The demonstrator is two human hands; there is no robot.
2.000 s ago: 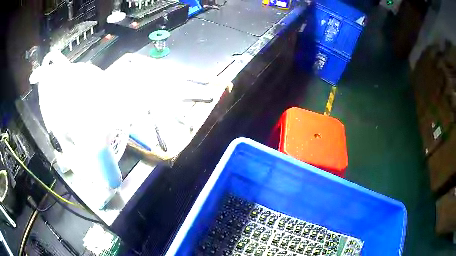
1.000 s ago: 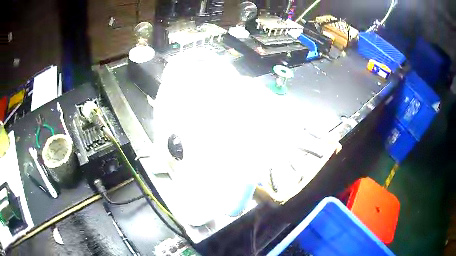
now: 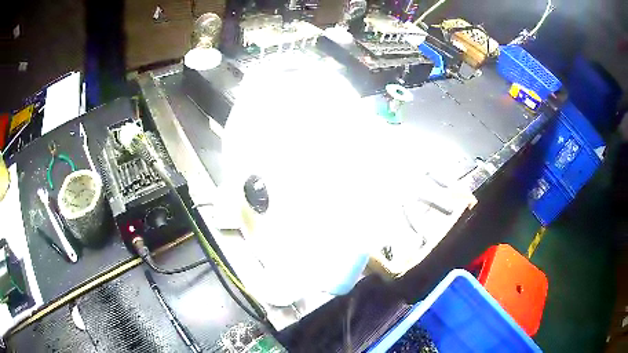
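No hand can be made out; strong glare hides the middle. A green and pale circuit board (image 3: 251, 340) lies cut off at the bottom edge. A slim dark tool (image 3: 171, 311) lies left of it on the black mat (image 3: 113, 310). The black ribbed soldering station (image 3: 146, 183) stands behind, with a red light and a cable. A round crusty pot (image 3: 84, 207) is left of it, beside a long white-handled tool (image 3: 56, 224) and green-handled side cutters (image 3: 62, 169).
A blue crate (image 3: 475, 314) with dark contents is at bottom right, near a red-orange stool (image 3: 513, 286). A large overexposed white fan-like shape (image 3: 296, 172) covers the centre. A green-rimmed spool (image 3: 396, 103), test fixtures (image 3: 392, 38) and blue bins (image 3: 568, 152) are further back.
The view has swung left from two seconds ago, so the blue crate and stool sit lower right and the soldering station and pot show. Since one second ago the view has shifted slightly.
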